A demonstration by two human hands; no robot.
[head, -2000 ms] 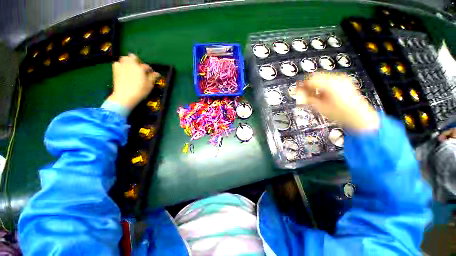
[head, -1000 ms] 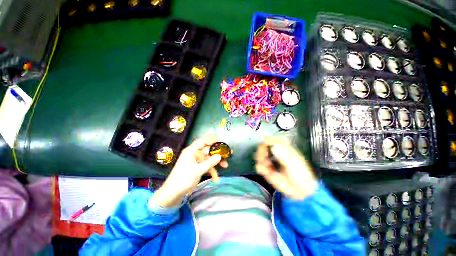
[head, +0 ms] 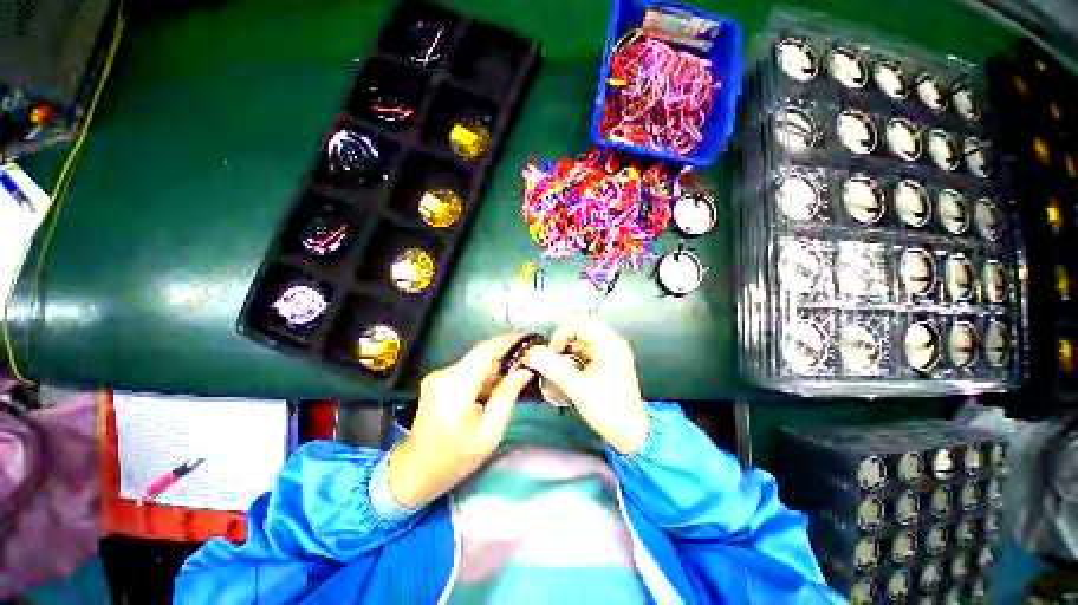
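Note:
My left hand (head: 455, 416) and my right hand (head: 597, 381) meet at the bench's front edge. My left fingers hold a dark-rimmed round housing (head: 521, 351). My right fingers hold a silver-faced disc (head: 556, 390) close beside it; fingers partly cover both. A tangled heap of pink, red and blue wired parts (head: 591, 213) lies beyond the hands. Two silver-faced discs lie right of the heap, the nearer one (head: 680, 272) below the other. The black compartment tray (head: 396, 154) at left holds amber units in its right column and dark or silvery units in its left.
A blue bin (head: 731, 112) of wires stands behind the heap. A clear tray (head: 757, 236) of silver discs stands right, with a black tray (head: 1058, 213) beyond. Filled trays (head: 816, 473) sit below the bench edge. Paper (head: 201, 431) with a pink pen and pink clothing are at lower left.
My hands have come together, and the housing has moved to the right hand's side with the silver-faced disc now showing. Earlier, my left hand was at the black tray and my right over the clear tray.

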